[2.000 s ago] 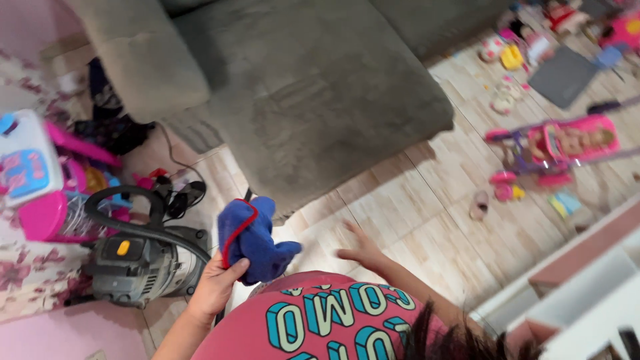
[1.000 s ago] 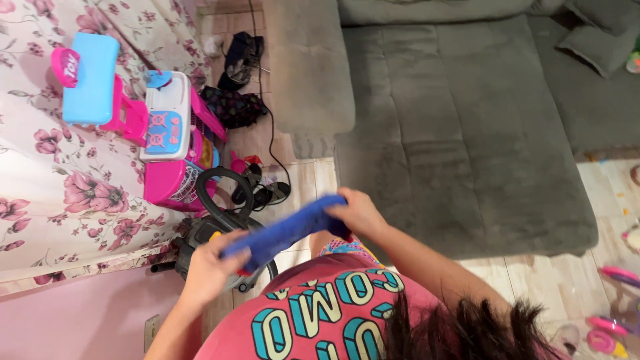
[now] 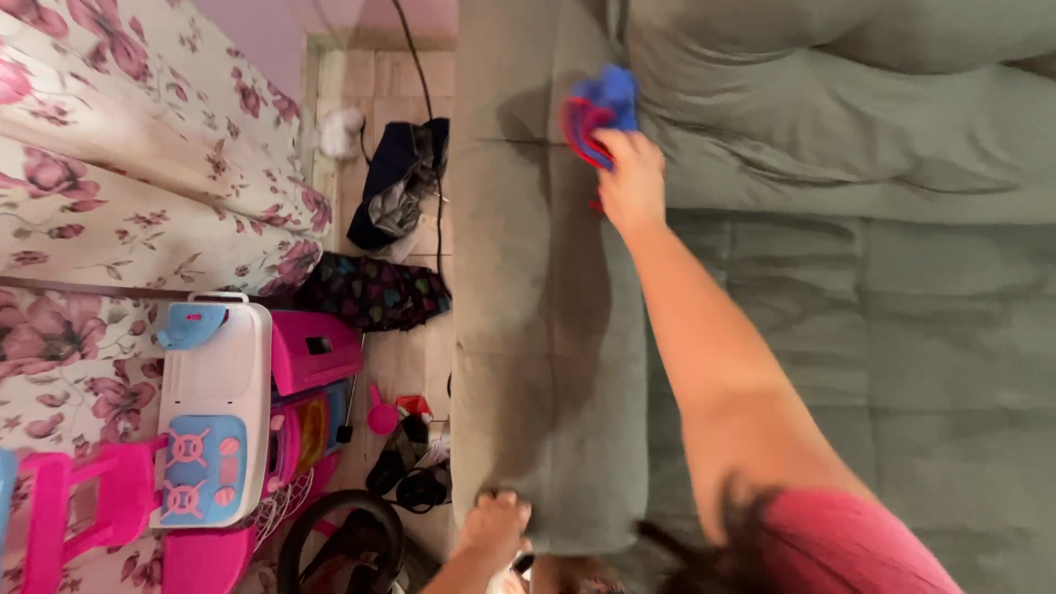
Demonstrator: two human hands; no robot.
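A blue cloth [image 3: 612, 95] with a red edge, blurred by motion, is in the grip of my right hand [image 3: 634, 177]. That arm reaches up over the far part of the grey sofa armrest [image 3: 495, 280], near where it meets the back cushion [image 3: 792, 140]. Down at the near end of the same armrest, my left hand [image 3: 495, 524] rests on its edge with bent fingers, and no object shows in it.
Left of the sofa stand a pink, white and blue toy kitchen [image 3: 219, 371] and a floral curtain [image 3: 148, 165]. On the floor lie a dark bag [image 3: 396, 186], a folded umbrella [image 3: 375, 289], black sandals [image 3: 408, 470], a black cable [image 3: 429, 107] and a vacuum hose [image 3: 396, 520].
Both hands held the blue cloth a second ago; the left has let go and is on the armrest. My right hand has carried the cloth to the sofa's far side. The view has shifted toward the armrest.
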